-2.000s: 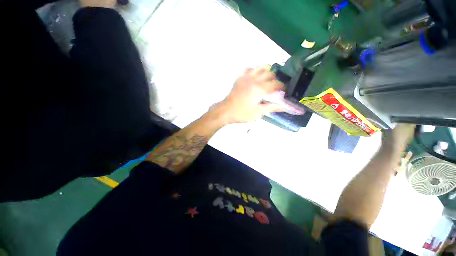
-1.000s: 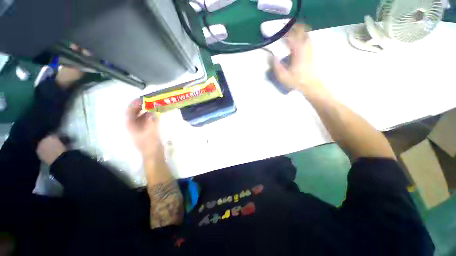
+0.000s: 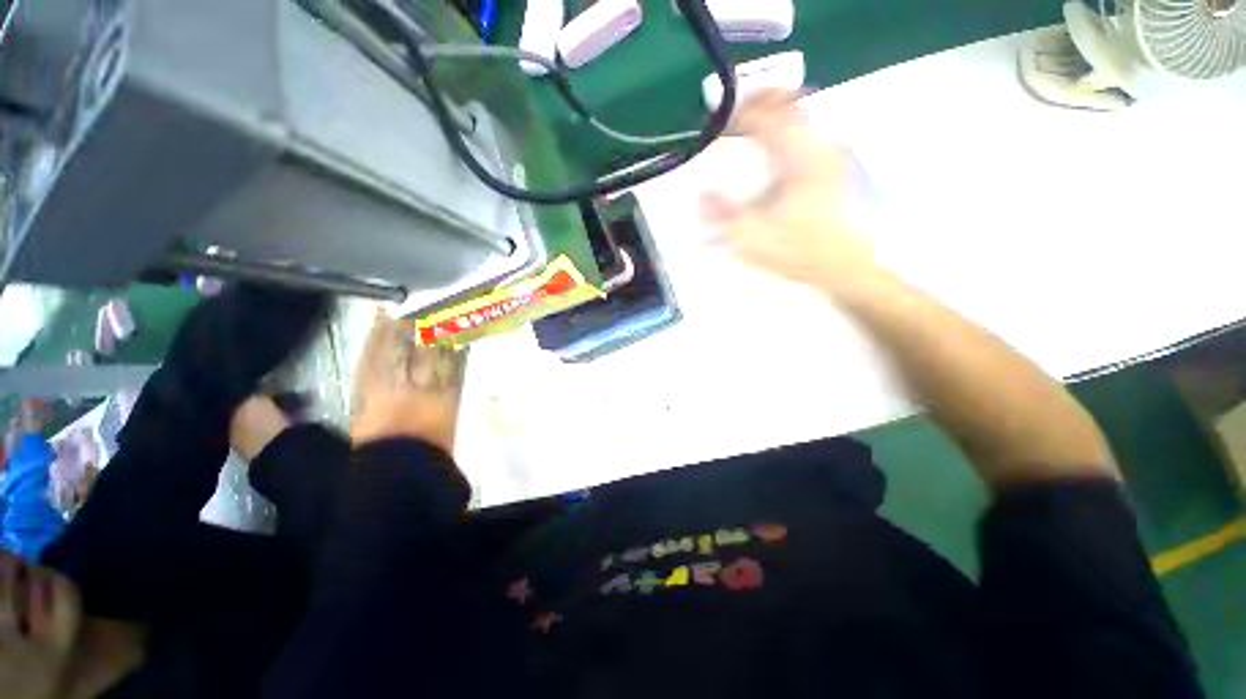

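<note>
The press [image 3: 314,178] stands over the bench with a yellow and red warning plate [image 3: 513,303] on its front. The dark fixture [image 3: 608,321] sits under it, and a small pale curved edge shows in it by the plate's right end. I cannot tell whether that is a housing. My left forearm reaches up to the plate's left end; my left hand is hidden behind the press. My right hand [image 3: 793,198] is blurred over the bench right of the fixture, fingers apart, with nothing seen in it.
Pale pink housings [image 3: 599,30] lie on the green belt [image 3: 902,34] behind the white bench [image 3: 957,205]. A black cable [image 3: 713,116] loops right of the press. A cream fan [image 3: 1189,30] stands at the right. Another person's hand [image 3: 257,426] and dark sleeves are at the left.
The view has shifted. My left hand has gone from the plate's left end to behind the press. My right hand is still right of the fixture; the blue-grey pad beside it no longer shows.
</note>
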